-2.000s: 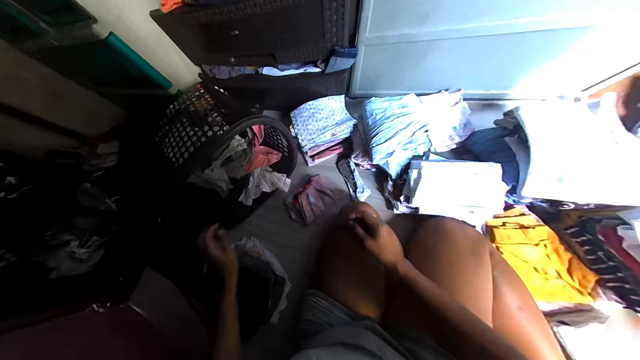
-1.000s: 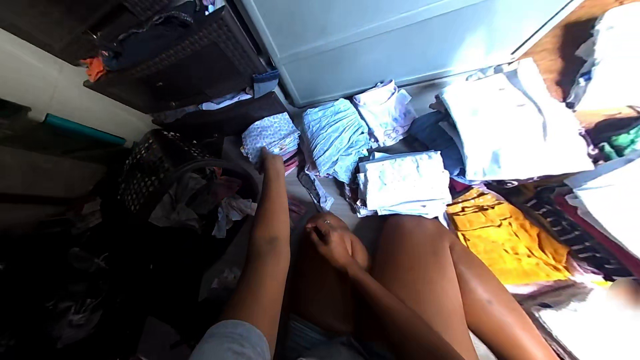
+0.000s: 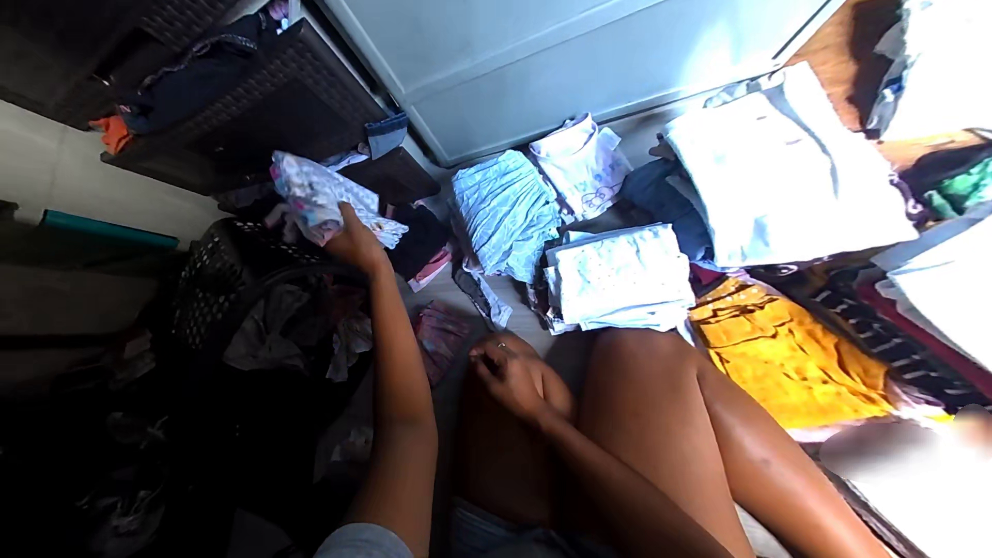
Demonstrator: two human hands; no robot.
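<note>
My left hand point(image 3: 356, 242) grips a folded floral garment point(image 3: 325, 195), lifted above the rim of a dark perforated laundry basket point(image 3: 208, 267). Crumpled clothes lie inside this basket. On my bent knee rests my right hand point(image 3: 508, 376), fingers curled and a ring on one of them; no cloth shows in it. A small pinkish folded cloth point(image 3: 440, 337) lies on the floor between my left forearm and that knee. Beyond my knees stand a light blue pleated garment point(image 3: 508, 213), a folded white top point(image 3: 581, 164) and a stack of white folded cloths point(image 3: 624, 280).
A dark woven-pattern drawer unit point(image 3: 256, 101) has clothes hanging out of its drawers at upper left. A pale panel point(image 3: 542, 54) borders the floor ahead. To the right lie a large white folded pile point(image 3: 798, 170) and yellow folded cloth point(image 3: 783, 353). Dark clothing heaps fill the lower left.
My left hand has gone from the air near the basket to the floral pile, and now holds the floral garment up to the left. My right hand has stayed on the knee. The view has turned.
</note>
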